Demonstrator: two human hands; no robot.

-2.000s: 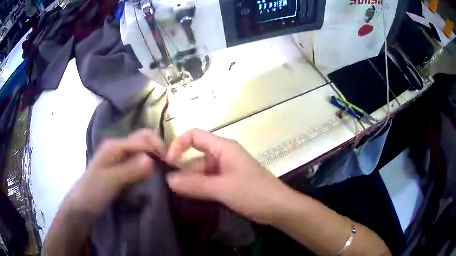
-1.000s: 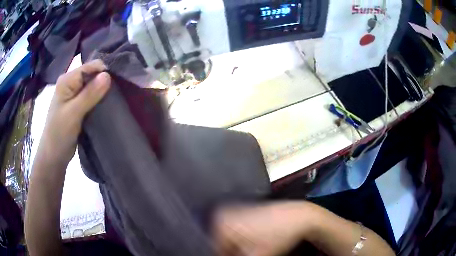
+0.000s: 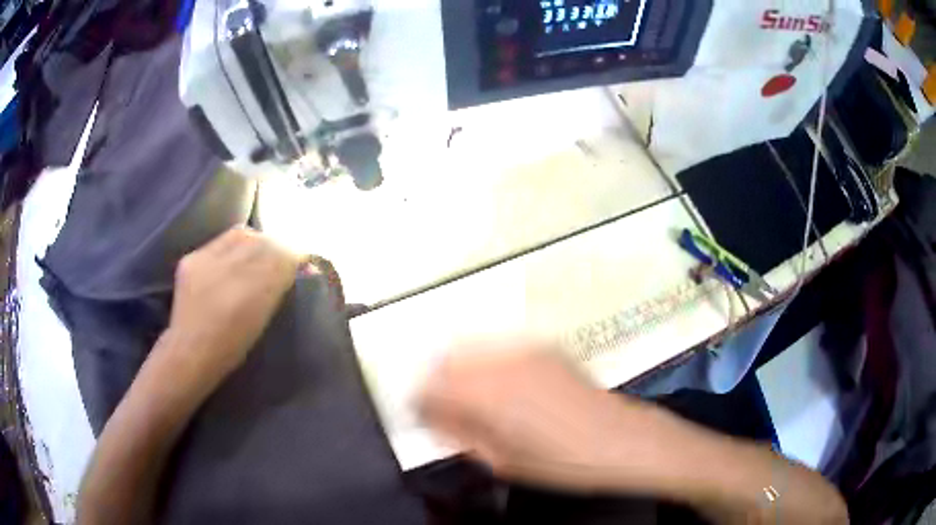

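Note:
A dark grey panel lies on the left of the bed and hangs over the front edge. My left hand grips its upper edge, just in front of the needle area. A thin reddish edge shows by my left fingertips. More grey cloth lies to the left of the machine head. My right hand is blurred over the front edge of the table, right of the panel; whether it holds anything cannot be told.
The white lockstitch machine stands behind, with a lit control panel. Blue and green thread snips lie at the right of the bed. A black recess is behind them. Dark and maroon cloth is at far right.
The grey panel, lifted and folded back by my left hand a second ago, now lies flat on the bed. My left hand has moved down and right; my right hand has moved up slightly.

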